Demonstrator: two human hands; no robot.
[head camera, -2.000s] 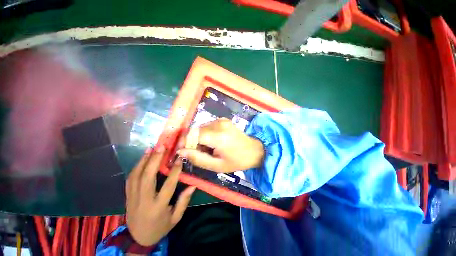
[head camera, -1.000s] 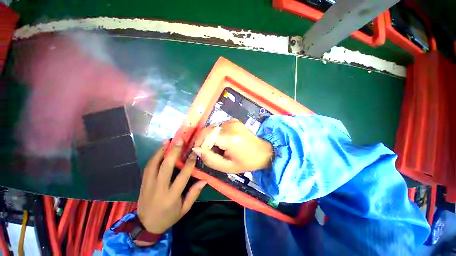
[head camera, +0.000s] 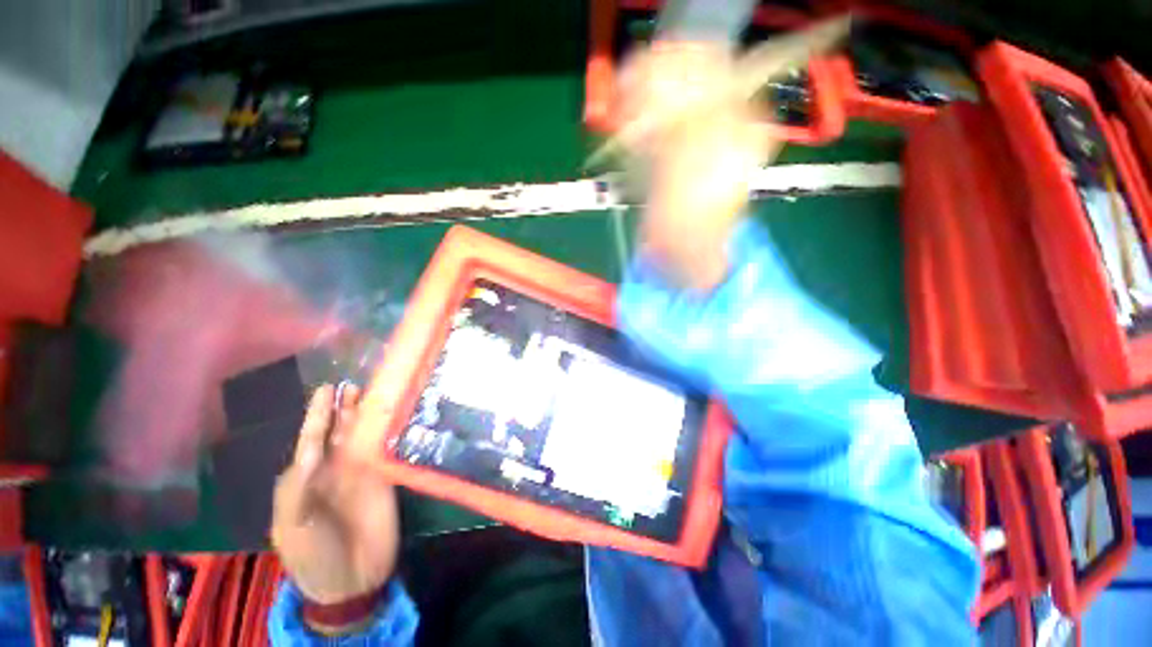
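The opened tablet (head camera: 562, 417) lies in a red-orange frame (head camera: 543, 512) on the green bench, tilted, with silvery-white areas and a large white rectangle showing. My left hand (head camera: 335, 512) is at the frame's lower left corner, fingers extended; whether it grips the frame is unclear. My right hand (head camera: 701, 126) is blurred, beyond the frame near the grey post and far red frames. A slim pale tool (head camera: 796, 53) sticks out of it. Black sheets (head camera: 263, 394) lie on the bench left of the frame, partly behind my left hand.
Red frames are stacked at the right (head camera: 973, 266). More red frames with tablets stand at the far right and along the near edge. Another opened tablet (head camera: 228, 116) lies on the green surface beyond the chipped white edge (head camera: 417, 205). A glossy pinkish patch (head camera: 190, 329) shows at left.
My right hand has left the tablet and moved up and away with the pale tool, uncovering the tablet's inside. My left hand has shifted slightly. The camera view has shifted.
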